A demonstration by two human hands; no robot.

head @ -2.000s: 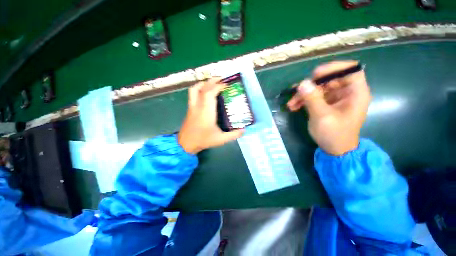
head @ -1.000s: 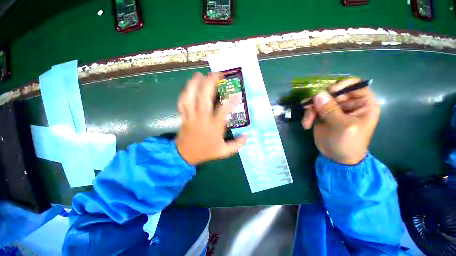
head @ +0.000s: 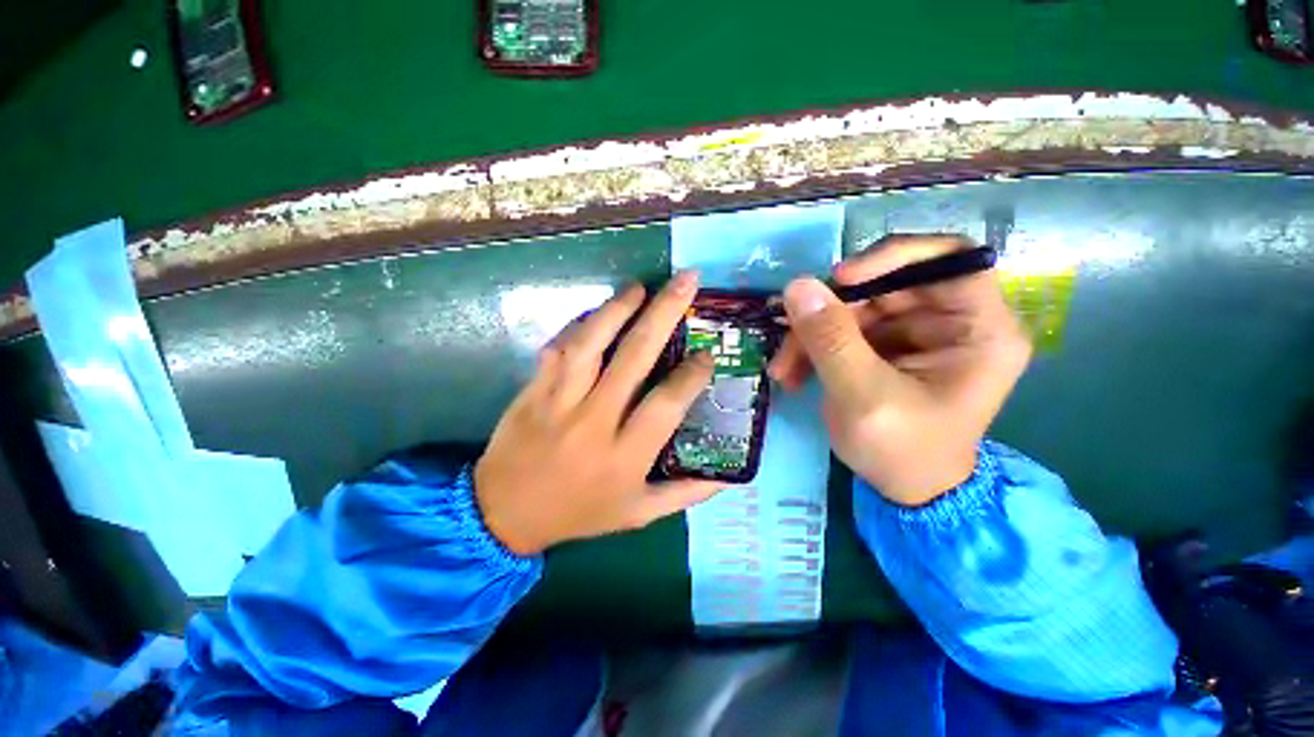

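An opened phone (head: 732, 410) with a dark red rim, green board and silvery area lies on a pale blue liner strip (head: 757, 576) with rows of small marks. My left hand (head: 584, 432) holds the phone from its left side, fingers over its left edge and onto the board. My right hand (head: 922, 374) grips slim black tweezers (head: 922, 274) like a pen, with the tip at the phone's top right corner. Whether a small piece is at the tip cannot be told.
Other opened phones (head: 539, 32) lie on the green belt (head: 389, 87) beyond the worn whitish edge (head: 577, 180). Crossed pale blue sheets (head: 188, 504) lie at left. A yellow-green film (head: 1040, 310) lies right of my right hand. A dark fan (head: 1254, 634) is at lower right.
The tweezers have moved left from beside the strip to the phone's top. My left hand has settled on the phone. The view has shifted, and the phones on the belt appear further left.
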